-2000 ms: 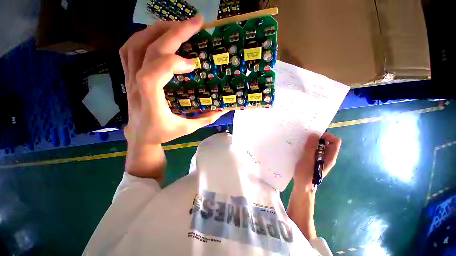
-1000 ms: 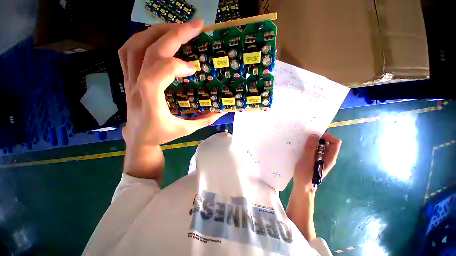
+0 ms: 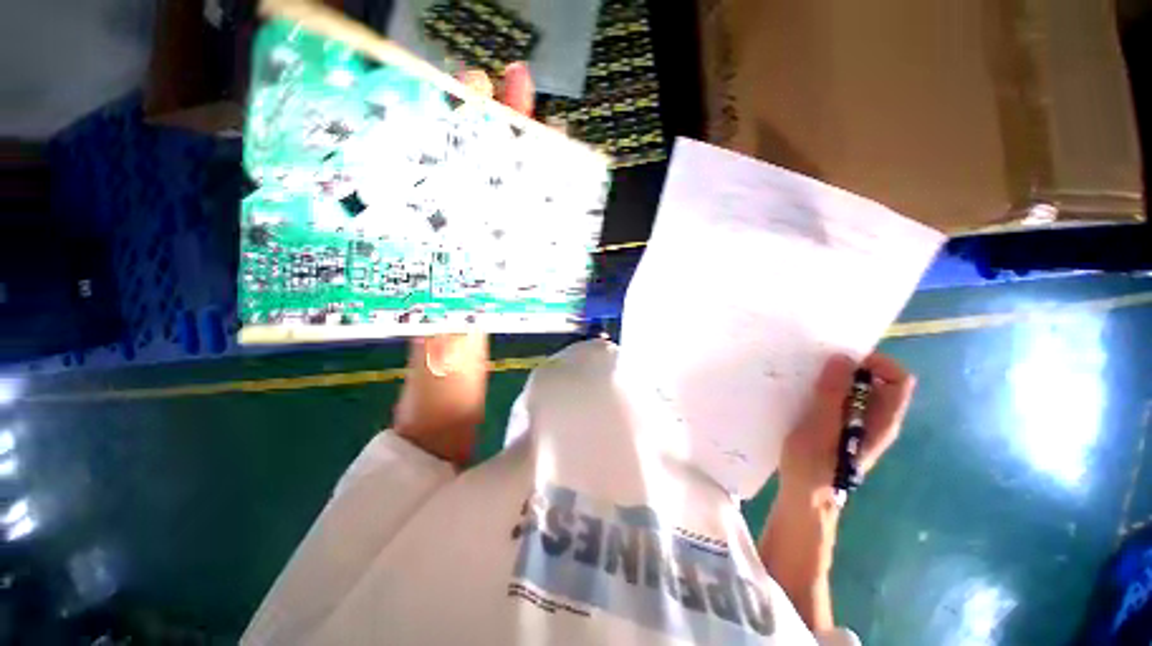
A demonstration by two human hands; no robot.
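Observation:
My left hand (image 3: 516,91) holds a green PCB panel (image 3: 417,202) up at the upper left. Its face with small flat chips and solder joints is towards me, washed out by glare. The panel hides most of the hand; fingertips show above its upper edge and the wrist below. My right hand (image 3: 884,410) holds a printed white sheet (image 3: 758,303) by its lower right edge, together with a black marker (image 3: 854,429). The sheet has faint print and a few handwritten marks.
A large brown carton (image 3: 884,114) stands at the upper right. More panels (image 3: 619,88) and a pale separator sheet (image 3: 569,44) lie at the top centre. A blue plastic pallet (image 3: 164,240) is at the left. Green floor with a yellow line runs below.
The panel has been turned from its component side to its chip and solder side and moved left. My left hand has gone mostly behind it. The sheet and right hand appear slightly further right.

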